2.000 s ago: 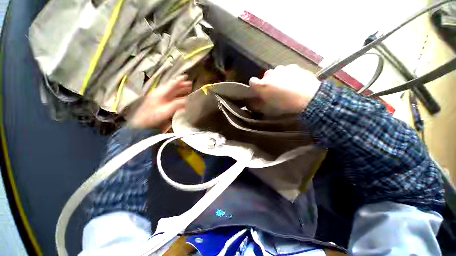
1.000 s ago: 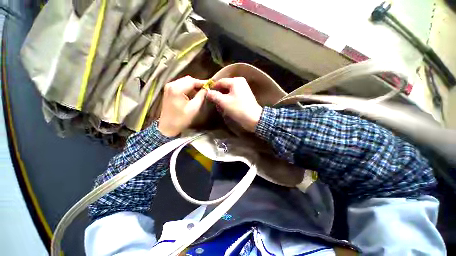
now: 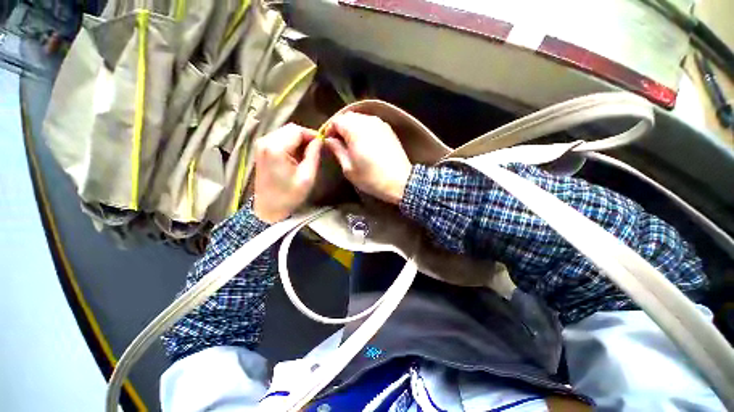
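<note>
A beige-grey tote bag lies open-topped in the lap. A small yellow trim end shows at its far left top edge. My left hand pinches the trim from the left. My right hand pinches it from the right, with the fingertips of both hands almost touching. The hands hide most of the opening. A round shiny metal snap shows on the near side. One pale handle loops over my left sleeve and the near side; the other handle lies over my right sleeve.
A pile of beige-grey bags with yellow lines is heaped at left. A pale worktable with dark red strips is at the upper right. A thin dark tool lies at its right end. The dark floor has a curved yellow line.
My left hand has come to the bag's edge and my right hand has left the divider; both now pinch the yellow trim. The far handle has fallen over my right sleeve. The view has shifted.
</note>
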